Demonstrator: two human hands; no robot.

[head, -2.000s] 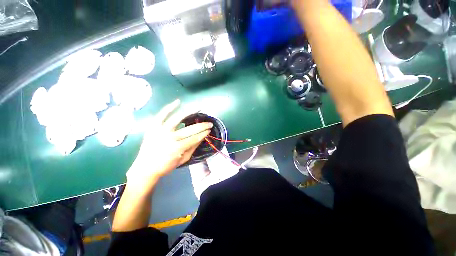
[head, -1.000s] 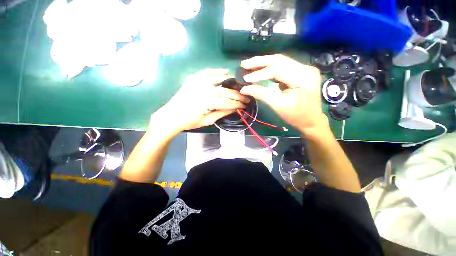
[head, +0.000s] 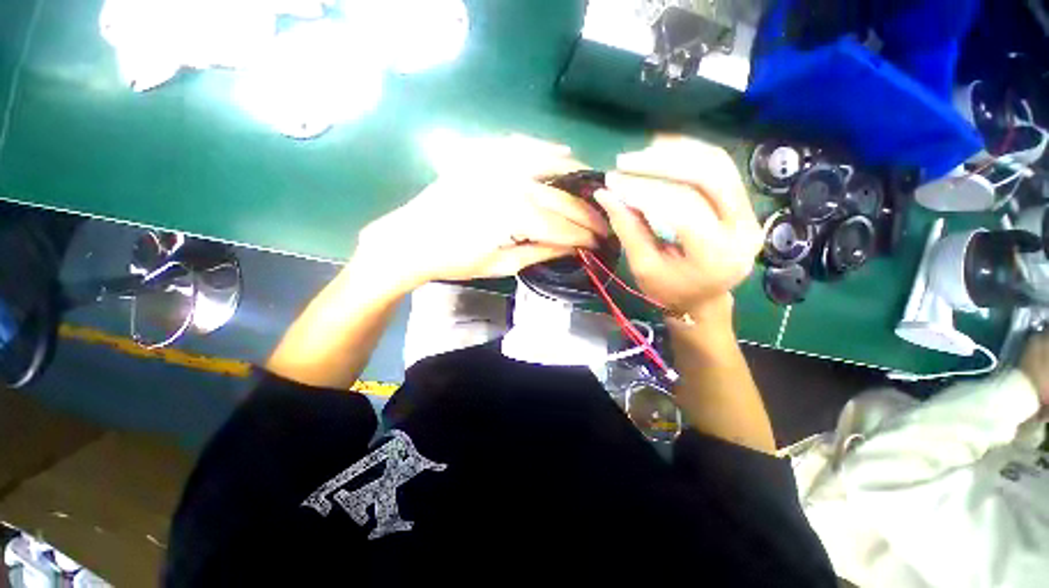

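Note:
A black round body with a pale rim sits at the bench's front edge, with a white housing part below it. Red wire leads with small white ends hang out of it to the lower right. My left hand lies over the body's left side, its fingers reaching into it and holding it. My right hand is at the body's right side, thumb and fingers pinched close to the rim; whatever is between them is hidden.
Overexposed white round covers lie at the upper left. A silver-white box stands at the back, beside a blue bin. Black round caps lie at right, near white units. A person's pale sleeve is at lower right.
My right hand has come back from the blue bin to the black body. A dark piece seen at its fingertips one second ago is no longer distinguishable. The view has shifted and tilted.

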